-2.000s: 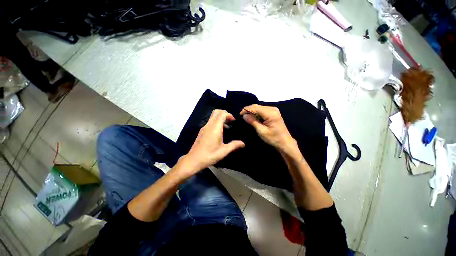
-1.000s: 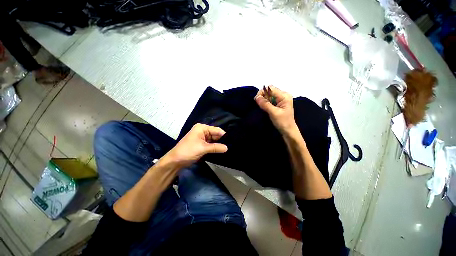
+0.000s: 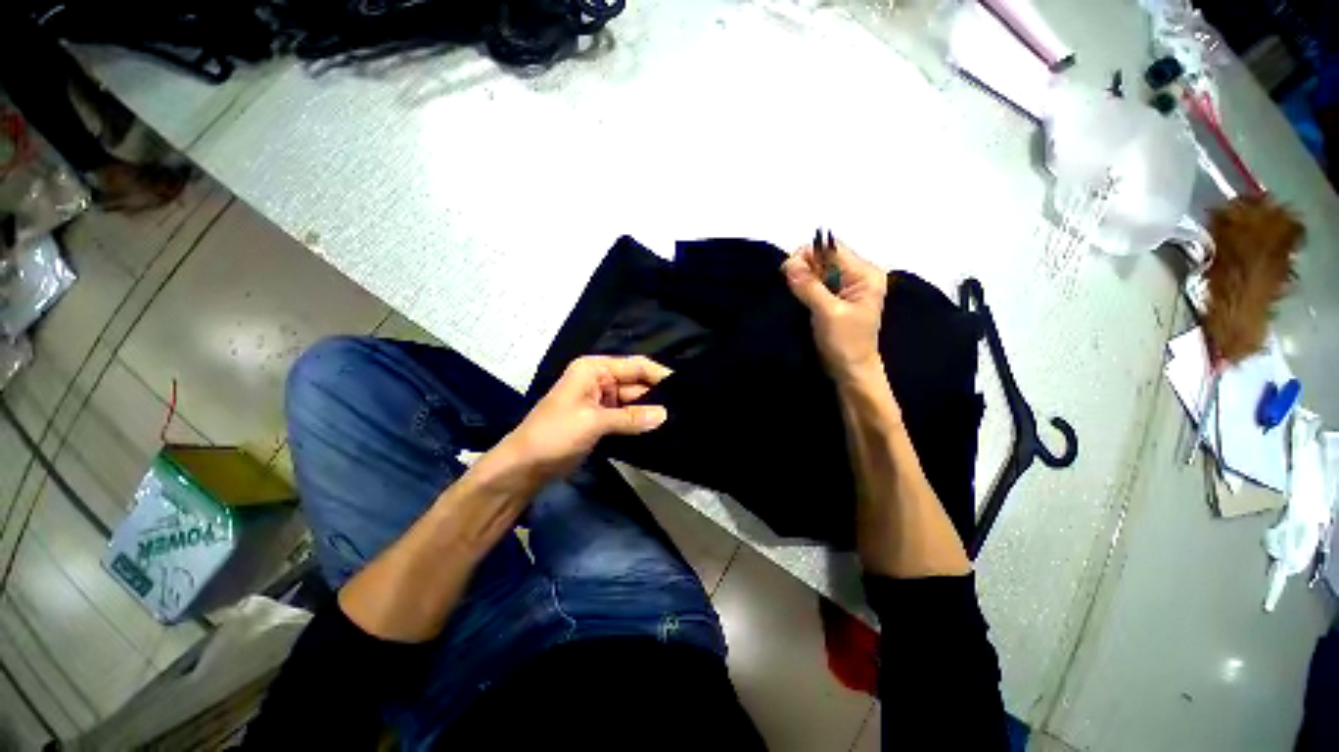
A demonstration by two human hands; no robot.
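Observation:
A black garment (image 3: 749, 426) lies on the whitish table's edge, partly over my jeans-clad legs, with a black hanger (image 3: 1021, 426) at its right end. My right hand (image 3: 844, 301) is above the garment, shut on the thread snips (image 3: 827, 259), whose two dark points stick up past the fingers. My left hand (image 3: 595, 409) is over the garment's left part, thumb and fingertips close to the black cloth. Whether cloth or a thread is between them cannot be told. A slightly shinier dark patch, maybe lining, shows beyond the left fingers.
Black garments on hangers (image 3: 426, 22) are heaped at the far left of the table (image 3: 382, 191). To the right are a clear plastic bag (image 3: 1119, 169), a brown furry piece (image 3: 1248, 272), papers and a blue item (image 3: 1279, 401). A green-and-white box (image 3: 176, 536) stands on the tiled floor.
My right hand has moved away from the left, up and to the right, and the snips' points now show. My left hand has moved slightly down, its thumb and fingers closer together.

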